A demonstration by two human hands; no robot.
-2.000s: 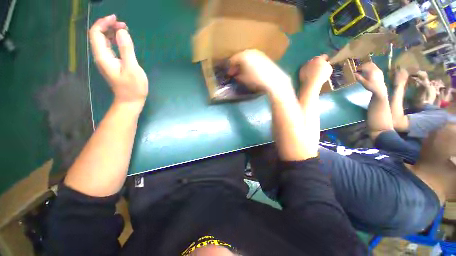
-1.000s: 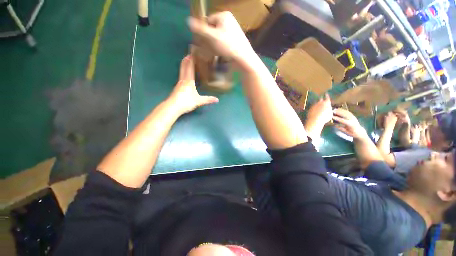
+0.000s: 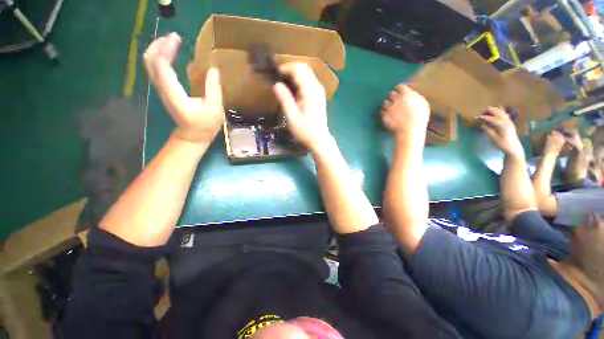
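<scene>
An open brown product box (image 3: pixel 259 159) stands on the green table in front of me, its lid raised at the back. A greyish clear accessory bag (image 3: pixel 244 142) lies at the left inside it, beside dark and whitish small items. My right hand (image 3: pixel 304 106) is over the box's right side and holds a small, dark, blurred thing, perhaps a cable (image 3: pixel 263 59), in front of the lid. My left hand (image 3: pixel 189 99) is open and empty at the box's left edge, fingers raised and thumb apart.
A co-worker's hands (image 3: pixel 405 111) work at another open box (image 3: pixel 457 76) on the right. A black case (image 3: pixel 404 30) and a yellow-framed device (image 3: pixel 489 48) stand behind. A supply carton (image 3: pixel 41 242) with dark items is at the lower left. More workers' hands are at the far right.
The box now stands open in front of me, its lid up. My left hand has moved left and up; my right hand has come down and now shows a dark item.
</scene>
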